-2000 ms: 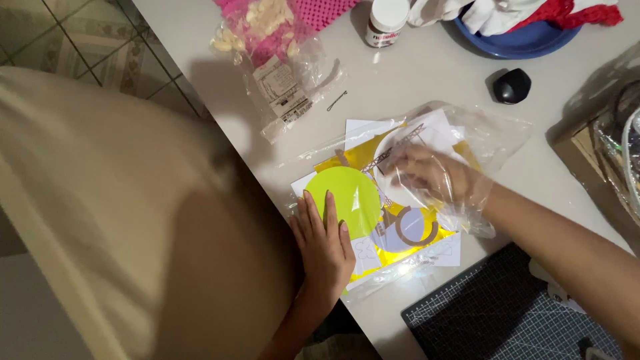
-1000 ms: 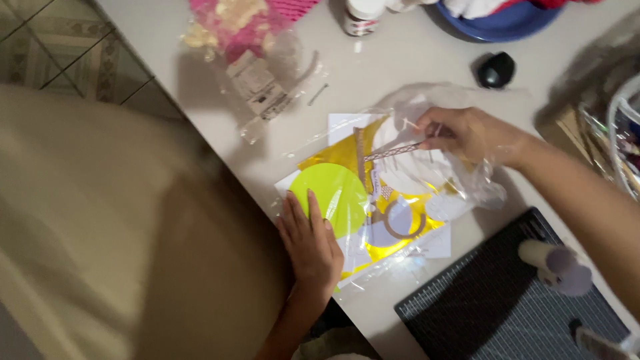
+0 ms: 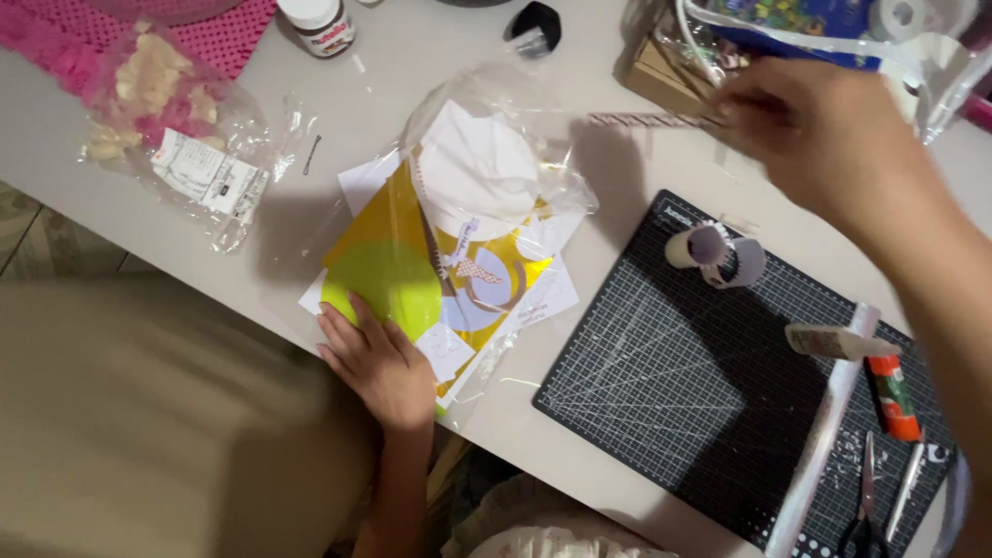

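Note:
A clear plastic bag of paper pieces (image 3: pixel 395 209) lies on the table, with gold sheets, a white crumpled round piece (image 3: pixel 477 170) and a lime-green disc (image 3: pixel 380 287) in it. My left hand (image 3: pixel 380 360) rests palm down over the disc's lower edge, fingers apart, holding nothing. Off to the right, above the cutting mat, my right hand (image 3: pixel 806 139) pinches the end of a thin patterned paper strip (image 3: pixel 647 120), which reaches leftward. The fingertips of that hand are blurred.
A black cutting mat (image 3: pixel 620 372) bears paper tubes (image 3: pixel 697 245), a glue bottle (image 3: pixel 829 341), a glue stick (image 3: pixel 893 395) and scissors (image 3: pixel 866 496). At the back stand a Nutella jar (image 3: pixel 319 27) and a cardboard box (image 3: pixel 666 77). A bag with pale pieces (image 3: pixel 174 124) lies left.
My right hand has moved from over the bag to the right, taking the patterned strip away from it. My left hand stays on the green disc. The view has shifted toward the mat.

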